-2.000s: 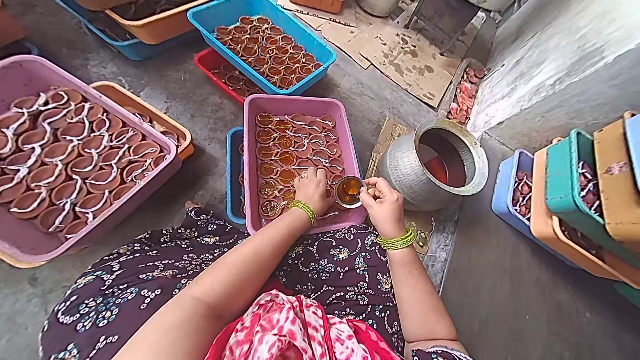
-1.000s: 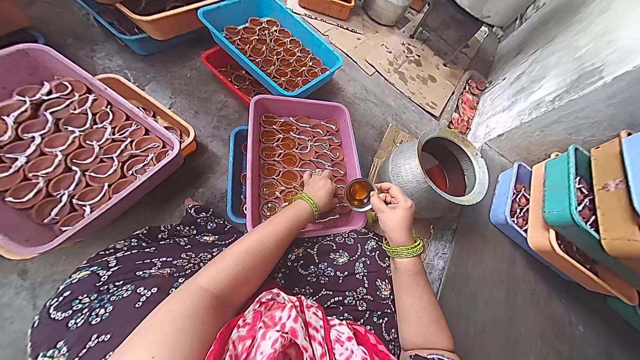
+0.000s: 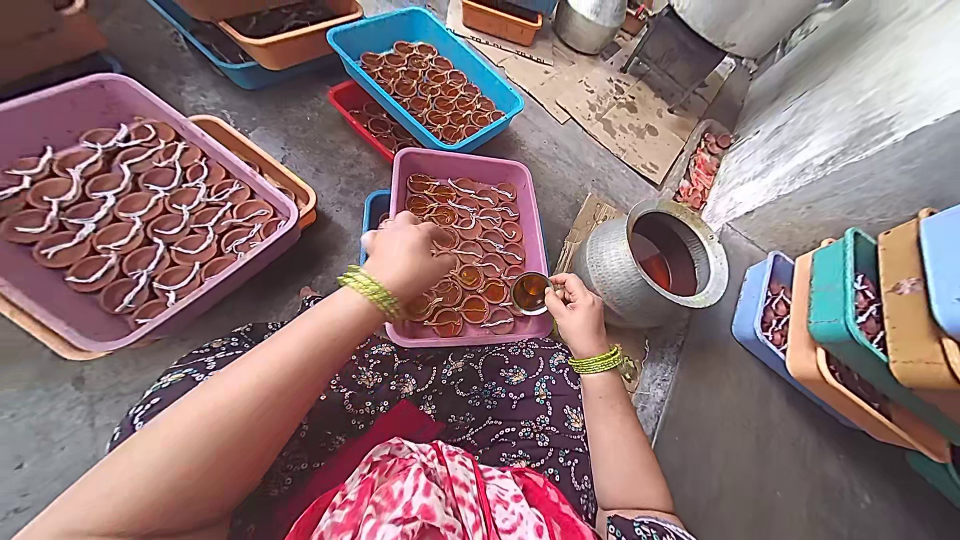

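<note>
My right hand (image 3: 577, 311) holds a small metal cup (image 3: 530, 292) of amber liquid by its side, over the right edge of a pink plastic tray (image 3: 534, 217). In that tray stand rows of small clay lamps (image 3: 475, 308) with white cotton wicks; several of them hold amber liquid. Raised above the tray's left side is my left hand (image 3: 409, 255), slightly blurred, its fingers bent downward; whether anything is between them cannot be told. Just right of the tray, a hammered metal pot (image 3: 615, 262) tilts and holds dark reddish liquid (image 3: 667, 262).
A larger pink tray (image 3: 247, 202) of wicked clay lamps lies at the left over an orange tray (image 3: 300, 187). Beyond sit a blue tray (image 3: 495, 82) of lamps and a red tray (image 3: 349, 112). Stacked coloured trays (image 3: 844, 300) stand at the right, near a wall (image 3: 847, 112). Cardboard (image 3: 622, 112) covers some floor.
My left hand has moved from the lamps near the tray's lower middle up to its left side. My right hand still holds the cup at the tray's right edge.
</note>
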